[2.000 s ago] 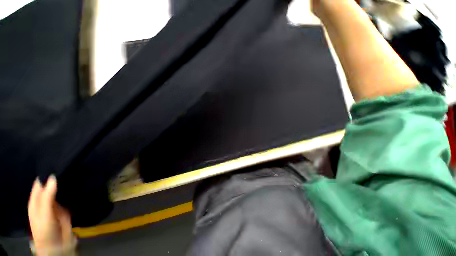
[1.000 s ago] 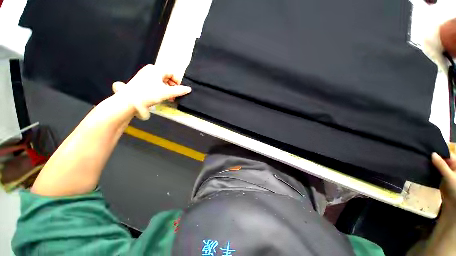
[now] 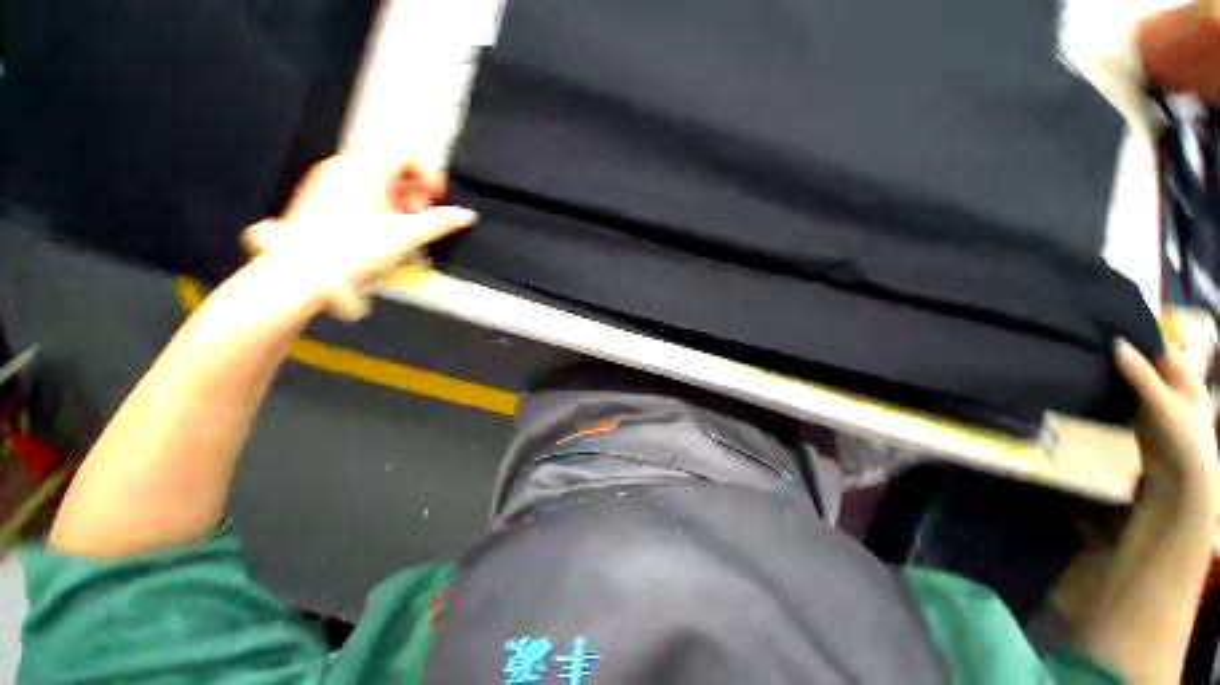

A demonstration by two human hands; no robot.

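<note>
A large matte black cut panel [image 3: 789, 147] lies across the white table [image 3: 642, 351], with a raised fold running along its near side. My left hand [image 3: 355, 234] grips the panel's near left corner between thumb and fingers. My right hand [image 3: 1171, 388] grips its near right corner at the right edge of the view. Another black layer shows as a thin strip under the panel's near edge. The hands blur slightly, and some fingertips are hidden by the cloth.
The left stack of black panels [image 3: 147, 121] overhangs the table's left side. An orange-red tub [image 3: 1183, 51] stands at the upper right, with dark blurred items below it. A grey-black apron [image 3: 669, 575] covers my lap. A yellow line [image 3: 401, 375] crosses the dark floor.
The black sheet, lifted slantwise two seconds ago, now lies across the table with both hands at its near corners. Since one second ago the view has shifted slightly; the hands keep their hold.
</note>
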